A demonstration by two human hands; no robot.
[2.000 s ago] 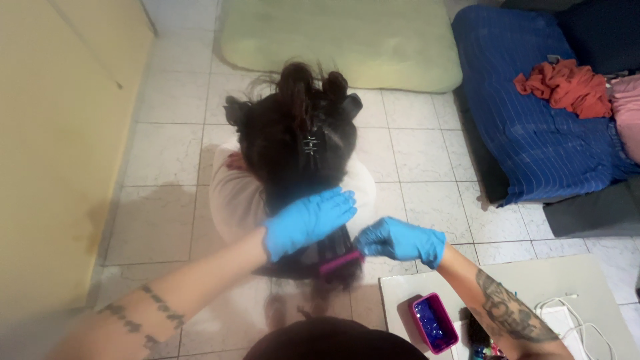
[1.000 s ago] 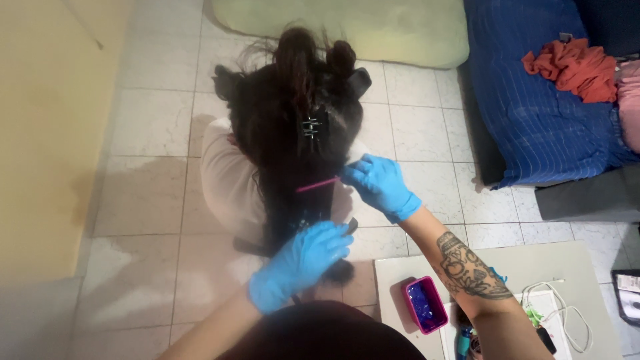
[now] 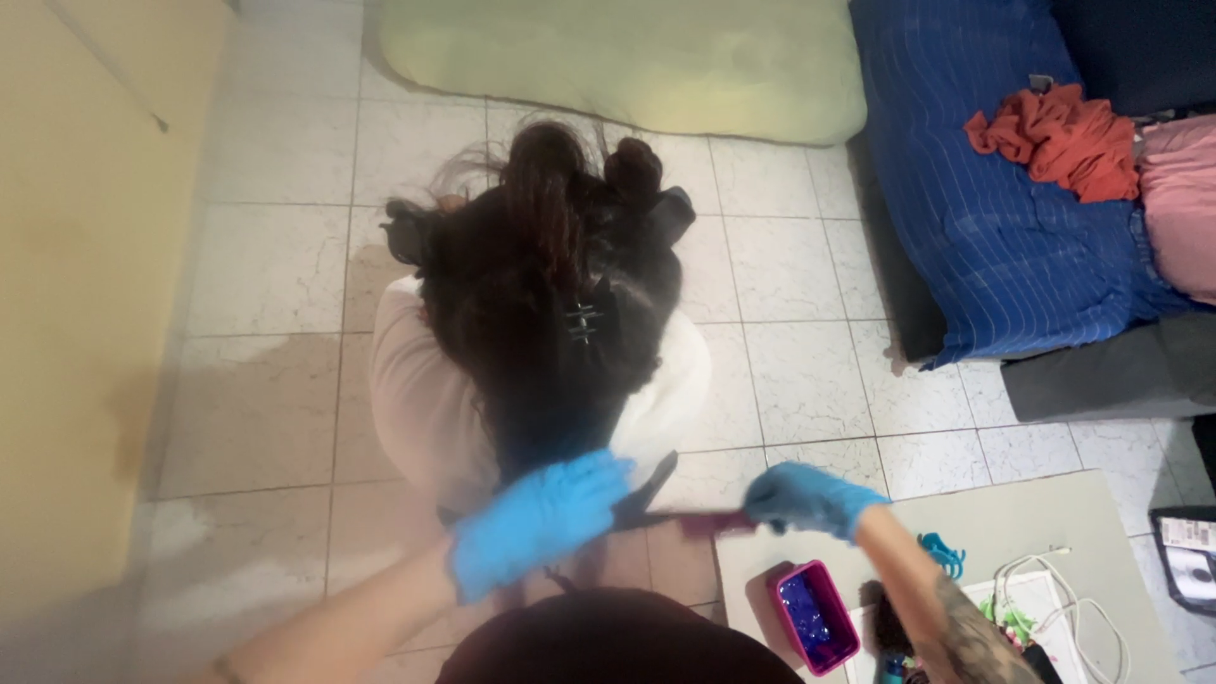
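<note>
A person with dark hair sits with their back to me in a white top. Claw clips, one a dark clip at the back of the head, hold up several sections. My left hand, in a blue glove, lies over the loose lower hair; whether its fingers grip strands is hidden by blur. My right hand, also gloved, grips a magenta comb or brush, blurred, at the ends of a strand stretched to the right. Below it stands a pink tub of blue-purple product.
A pale board at lower right bears the tub, a turquoise claw clip and a white cable. A blue-covered sofa with red cloth is at right, a green mat ahead, a yellow wall at left.
My right hand has moved down and to the right from beside the hair, drawing the magenta tool with it. My left hand has shifted up onto the lower hair since one second ago.
</note>
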